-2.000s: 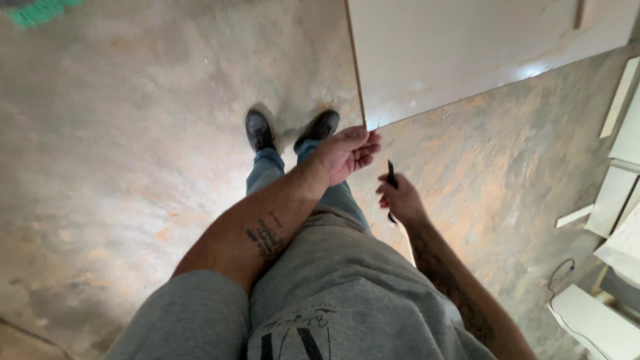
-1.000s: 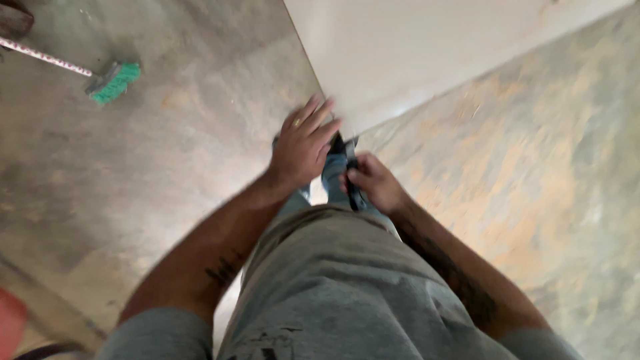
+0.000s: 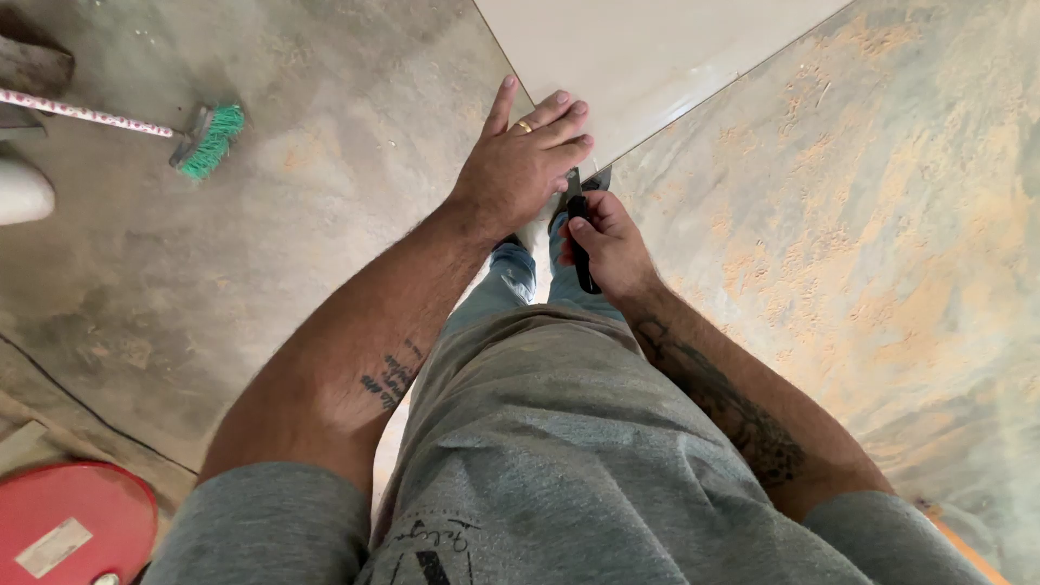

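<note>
A large white panel (image 3: 666, 65) reaches down from the top of the head view, its near corner pointing at my body. My left hand (image 3: 524, 158) lies with spread fingers over that corner, fingertips on the panel's face and a ring on one finger. Just right of it, my right hand (image 3: 605, 236) grips a black-handled utility knife (image 3: 580, 252). The knife's blade end points up, close beside the left hand's fingers and the panel's corner. Whether the blade touches the panel cannot be told.
A broom with green bristles (image 3: 213, 142) lies on the concrete floor (image 3: 325, 122) at the left. A red round lid or drum top (image 3: 77, 520) is at the lower left, near a dark cable (image 3: 89, 410). My shoes and jeans are below the panel's corner.
My left hand has gone from curled at the panel's corner to spread flat over it. My right hand, with the knife, has come closer to the left hand. The view has shifted, bringing in the broom.
</note>
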